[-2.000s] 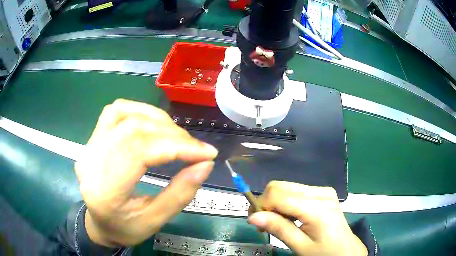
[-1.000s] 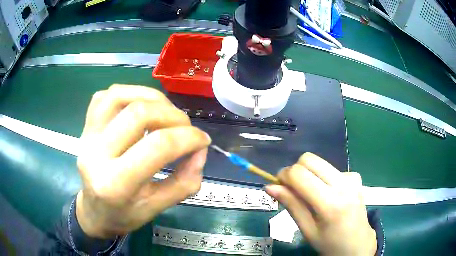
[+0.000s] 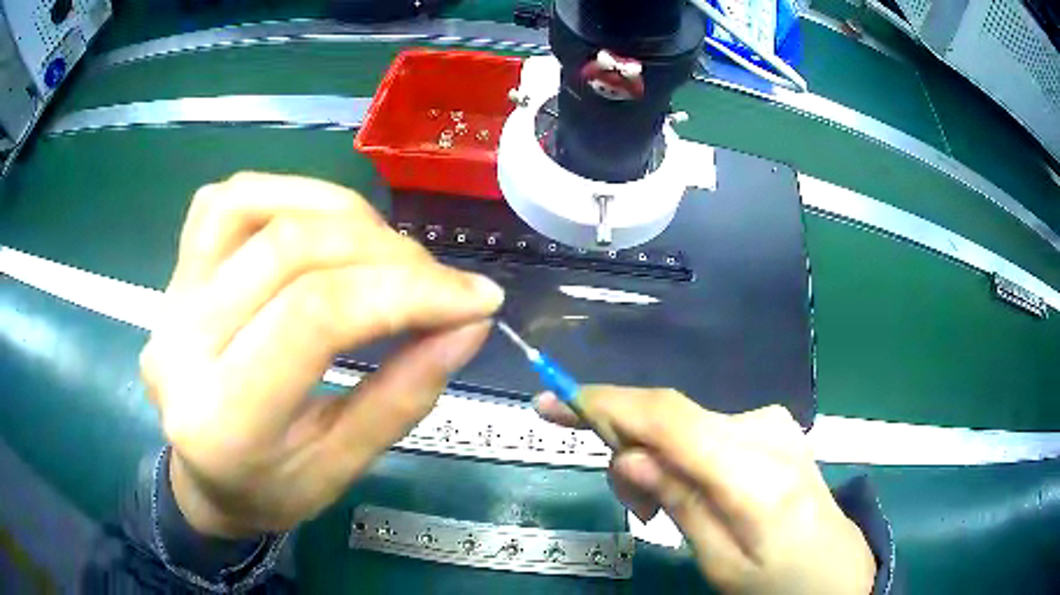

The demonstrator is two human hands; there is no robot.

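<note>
My left hand (image 3: 308,349) is raised at left, its thumb and index fingertips pinched close together. Anything between them is too small to make out. My right hand (image 3: 721,488) grips a hand pick with a blue section (image 3: 552,374). Its fine metal tip points up and left, right at my left fingertips. Both hands are above the front of the black mat (image 3: 721,349). A carrier strip (image 3: 488,432) with round parts lies along the mat's front edge, partly behind my hands. Another carrier strip (image 3: 494,546) lies on the green bench nearer me.
The black microscope (image 3: 616,105) with its white ring (image 3: 599,221) stands over the mat. A red bin (image 3: 436,174) with tiny parts is left of it. A black guide rail (image 3: 558,250) and a white pointed blade (image 3: 608,295) lie on the mat. White tissue (image 3: 657,529) shows below my right hand.
The pick swung level to meet my left fingertips, then steepened again, its tip still there. My right fingers moved left and closer to its blue section. The view shifted so the bench items sit higher.
</note>
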